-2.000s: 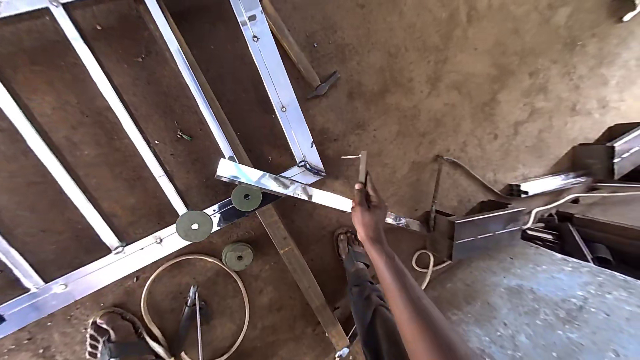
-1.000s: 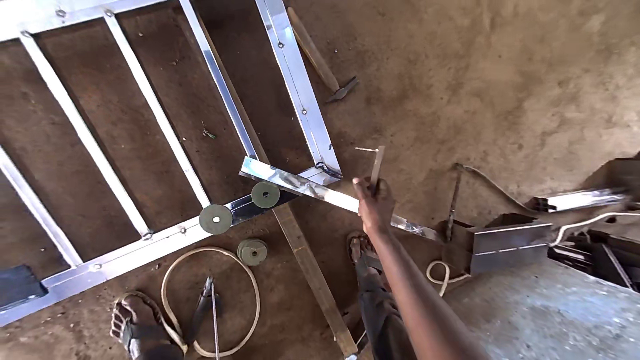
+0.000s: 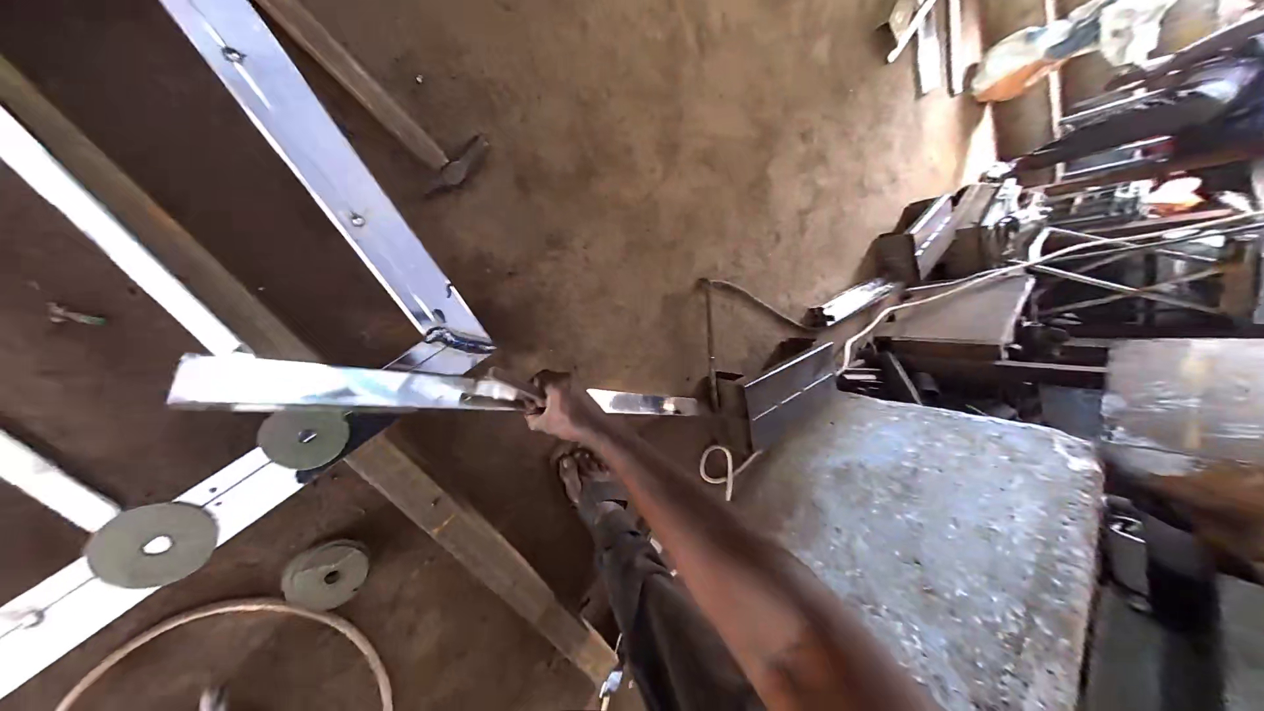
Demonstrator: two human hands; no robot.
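My right hand [image 3: 555,405] is closed on a short, narrow flat metal piece [image 3: 509,387], which points left over a shiny metal strip [image 3: 326,385]. Whether the fingers also touch the strip, I cannot tell. The strip's left part lies across the corner of a welded metal frame [image 3: 336,188], and its right part runs toward a dark metal channel [image 3: 790,390]. One abrasive disc [image 3: 304,439] lies partly beside the strip on the frame, another disc [image 3: 118,553] sits farther left on the same rail. My left hand is out of view.
A hammer [image 3: 459,166] lies on the dirt floor beyond the frame. A rusty bar [image 3: 474,548] passes under the frame. Nearer are more discs [image 3: 326,591] and a looped hose [image 3: 341,624]. At right stand a speckled block [image 3: 948,533], cables and stacked metal. My foot [image 3: 583,474] is below the strip.
The narrow metal piece stood upright from my right hand before; now it points left along the strip. The view has swung right, showing more of the block and stacked metal.
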